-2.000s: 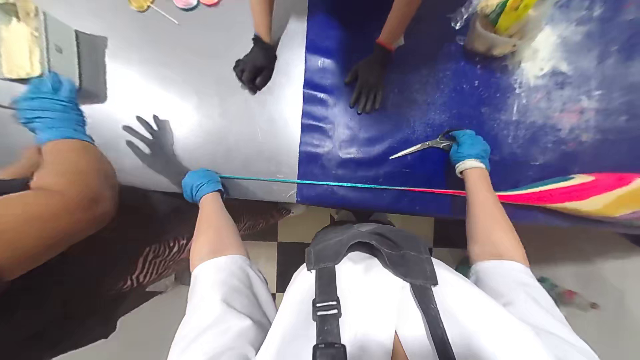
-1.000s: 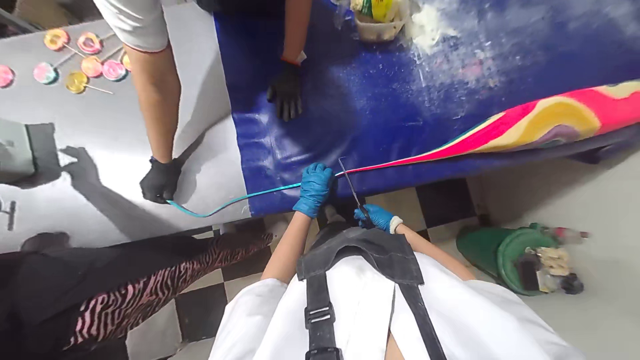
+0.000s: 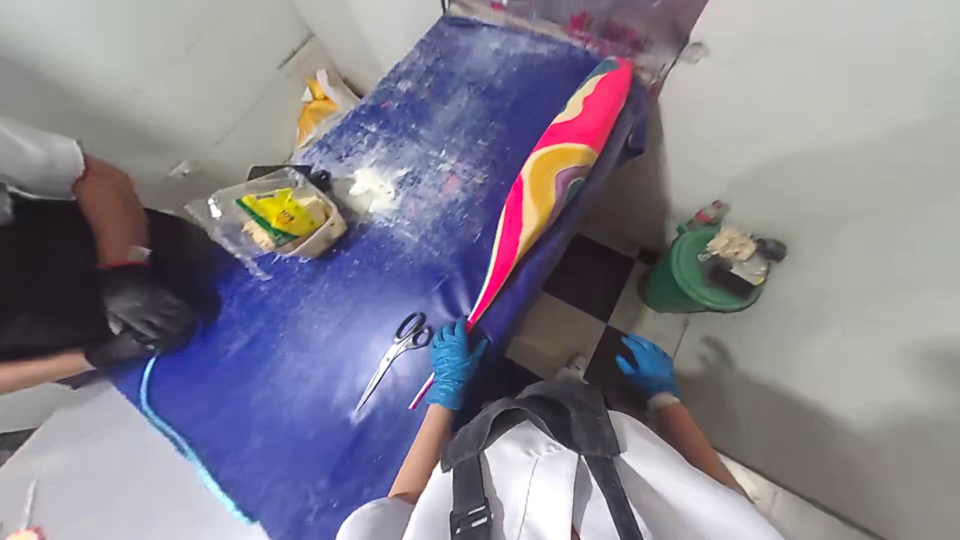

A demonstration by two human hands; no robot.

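Note:
My left hand point(image 3: 453, 363), in a blue glove, is closed around the thin end of a long pink, yellow and cream candy mass point(image 3: 559, 169) lying along the table's right edge. A short pink tip pokes out below the hand. Just left of it, a pair of scissors point(image 3: 394, 358) with black handles lies on the blue table cover. My right hand point(image 3: 649, 366), gloved in blue, is off the table over the floor, fingers apart, with nothing in it. A separate light-blue candy rope point(image 3: 182, 442) runs from a co-worker's black-gloved hands point(image 3: 142, 319) at the left.
A plastic container point(image 3: 319, 232) with a yellow packet and an open bag stands on the blue cover point(image 3: 300, 345), beside white powder point(image 3: 375, 187). A green lidded bin point(image 3: 686, 277) with rubbish on top stands on the floor at the right. A grey metal surface point(image 3: 97, 465) adjoins at lower left.
The scissors have left my right hand and lie on the table. The blue rope, joined to the pink one before, is now apart from it. The view has turned a lot to the right.

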